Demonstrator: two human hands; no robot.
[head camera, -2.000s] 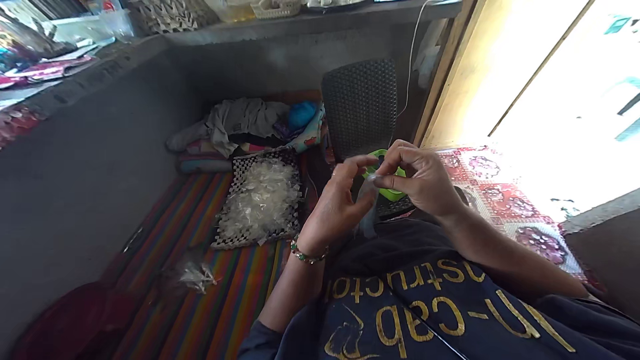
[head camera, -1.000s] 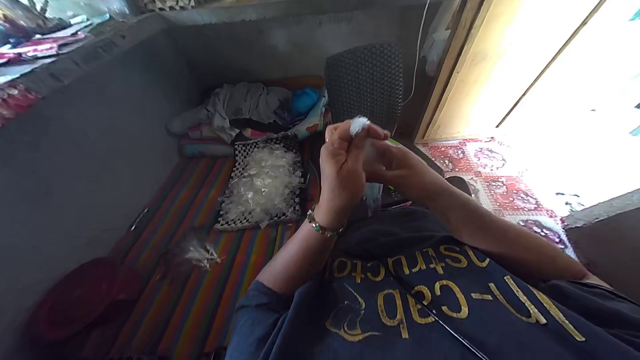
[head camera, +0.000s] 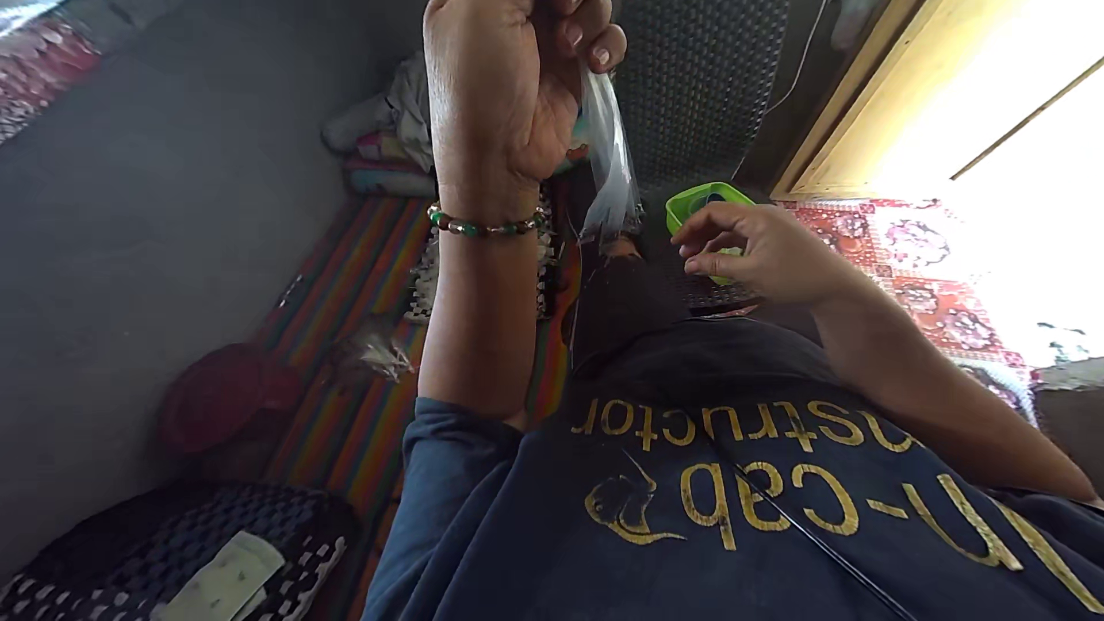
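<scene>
My left hand (head camera: 535, 86) is raised at the top centre, its fingers closed on the upper end of a clear plastic bag (head camera: 612, 164) that hangs down and holds something whitish. A beaded bracelet (head camera: 487, 226) circles that wrist. Lower and to the right, my right hand (head camera: 759, 250) is apart from the bag, fingers curled with a gap between thumb and fingers and nothing visible in them. Just behind its fingertips is a bright green plastic container (head camera: 711, 191), partly hidden by the hand.
A dark woven chair (head camera: 699, 78) stands ahead. Striped cloth (head camera: 345, 345) covers the floor at left, with a small plastic bag (head camera: 384, 355), a dark red round object (head camera: 228, 397) and a checkered woven mat (head camera: 259, 509) nearby. Folded bedding (head camera: 388, 155) lies by the grey wall.
My hands were together around the plastic; now they are apart. My left hand is raised with the hanging bag, and my right hand is down by the green container. The view has tilted down.
</scene>
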